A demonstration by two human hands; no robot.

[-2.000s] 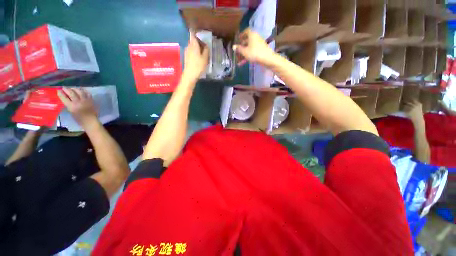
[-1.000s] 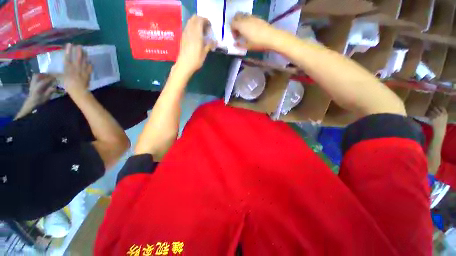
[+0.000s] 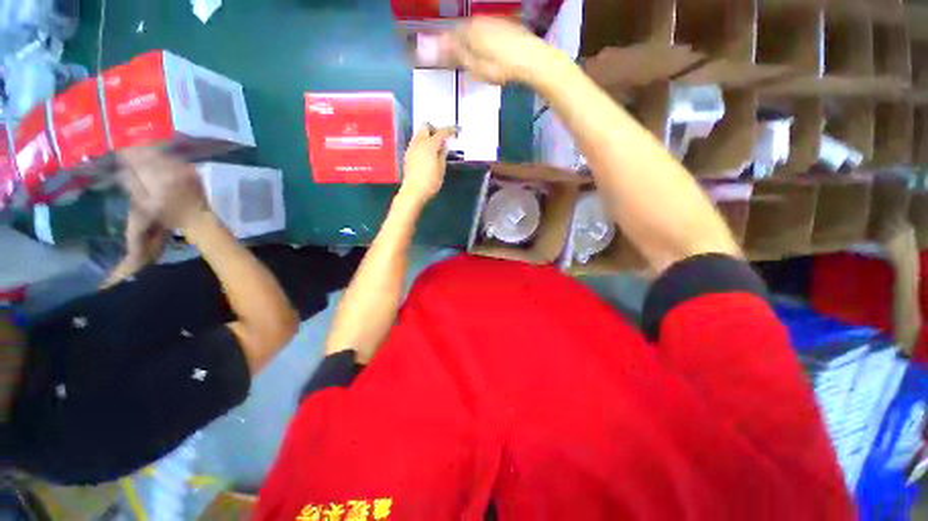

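Note:
A retail box [image 3: 478,122] stands on the green bench in front of me, with its two white side flaps folded in and a dark gap between them. My left hand [image 3: 429,158] is at its near left corner, with thumb and fingertips holding the edge. My right hand [image 3: 494,51] is blurred above the far edge, over the brownish lid; its fingers point left, and I cannot tell what they grip. The box's contents are hidden. A closed red-topped box [image 3: 354,137] sits to the left.
Open brown boxes [image 3: 702,112] stand in rows on the right, several holding white parts. Two near ones hold round wrapped cameras [image 3: 512,214]. On the left, a worker in black [image 3: 153,346] handles boxes beside a row of red-topped boxes [image 3: 137,102]. Another person's arm [image 3: 903,285] is at far right.
The box first showed its contents; white flaps now cover them. My right hand has moved from the flaps to the far edge. The neighbouring worker's hands have moved beside the red-topped row.

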